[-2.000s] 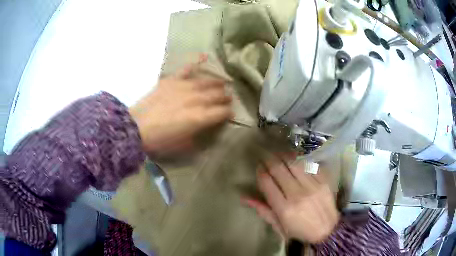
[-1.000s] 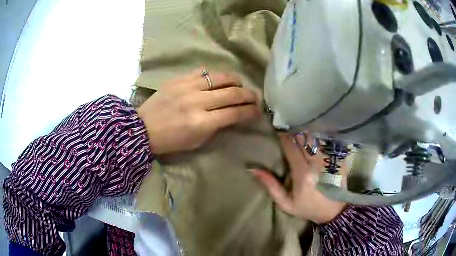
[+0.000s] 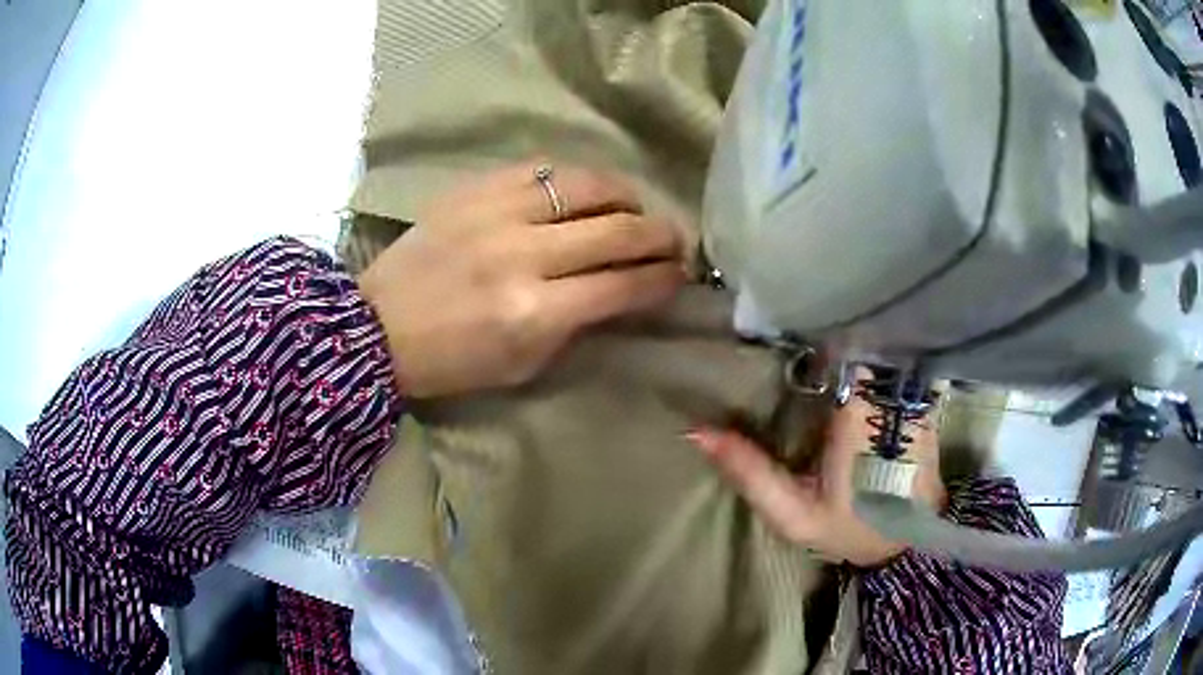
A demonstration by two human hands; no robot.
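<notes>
A khaki trouser panel lies over the machine bed and hangs over the front edge, with folds at the back. My left hand lies flat on the cloth, palm down, fingertips beside the machine head. My right hand is partly hidden by the head and its thread parts; its thumb rests on the cloth, its other fingers are under the head. The sewing machine head covers the needle area, so the presser foot is hidden. The tension spring and knob stand in front of my right hand.
The white table is at the left, with a printed ruler along its front edge. White lining cloth hangs at the front edge. A grey curved bar crosses at the right. A bundle of thin strips is at the lower right.
The machine head appears larger and nearer than two seconds ago. My left hand lies flatter on the cloth, and my right hand has moved slightly right and further behind the tension parts.
</notes>
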